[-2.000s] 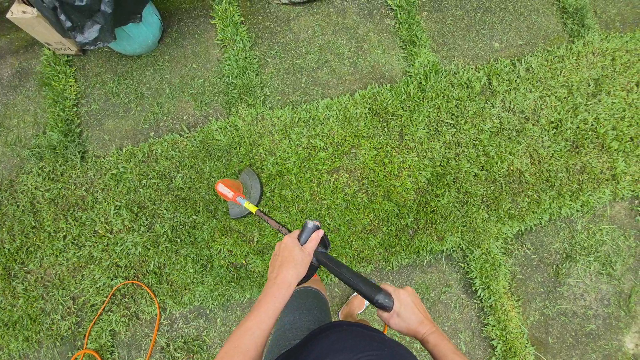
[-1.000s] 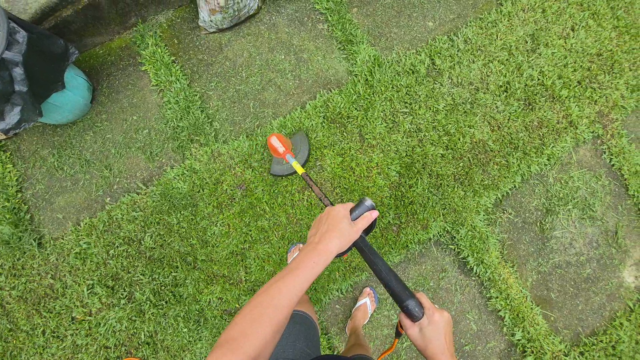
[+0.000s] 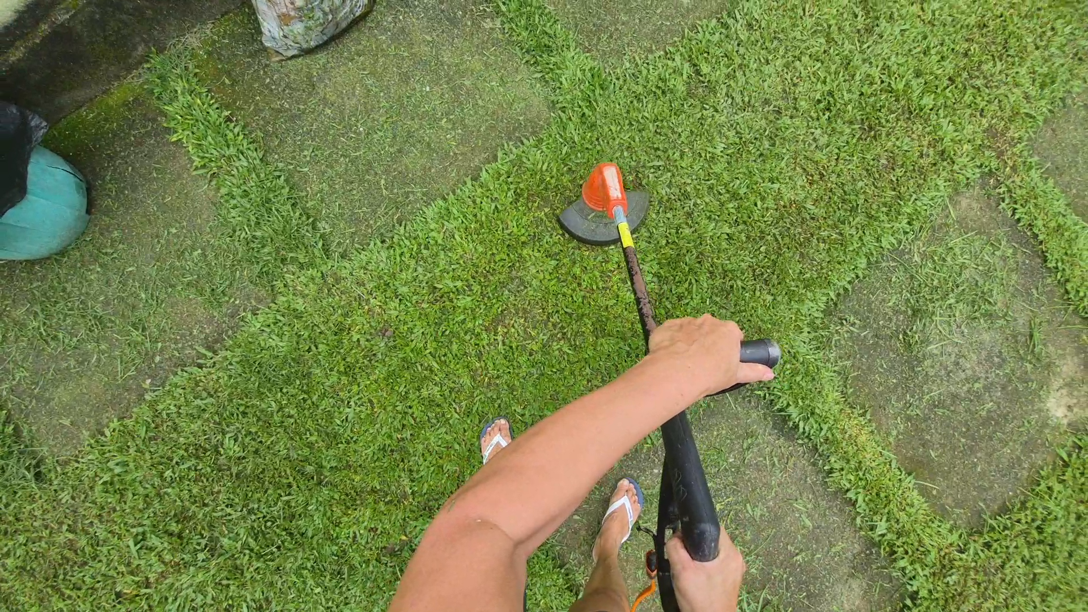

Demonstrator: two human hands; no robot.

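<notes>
An electric string trimmer (image 3: 642, 293) reaches from my body out over the grass, its orange head (image 3: 605, 189) and dark curved guard (image 3: 591, 223) low over the lawn. My left hand (image 3: 699, 350) is closed around the black front handle, whose rounded end sticks out to the right. Near the bottom, my right hand (image 3: 707, 571) grips the rear handle below the thick black housing (image 3: 693, 489); part of its fingers is hidden. An orange cord (image 3: 643, 595) hangs beside the rear handle.
My feet in flip-flops stand on the grass (image 3: 495, 438) and by a paving slab (image 3: 765, 493). More slabs edged with grass lie around. A teal rounded container (image 3: 42, 208) is at the left; a filled bag (image 3: 306, 21) stands at the top, near a low concrete edge (image 3: 93, 51).
The trimmer head has swung to the right across the grass, with both hands still on the tool. The view has shifted, and the teal container now shows at the left edge.
</notes>
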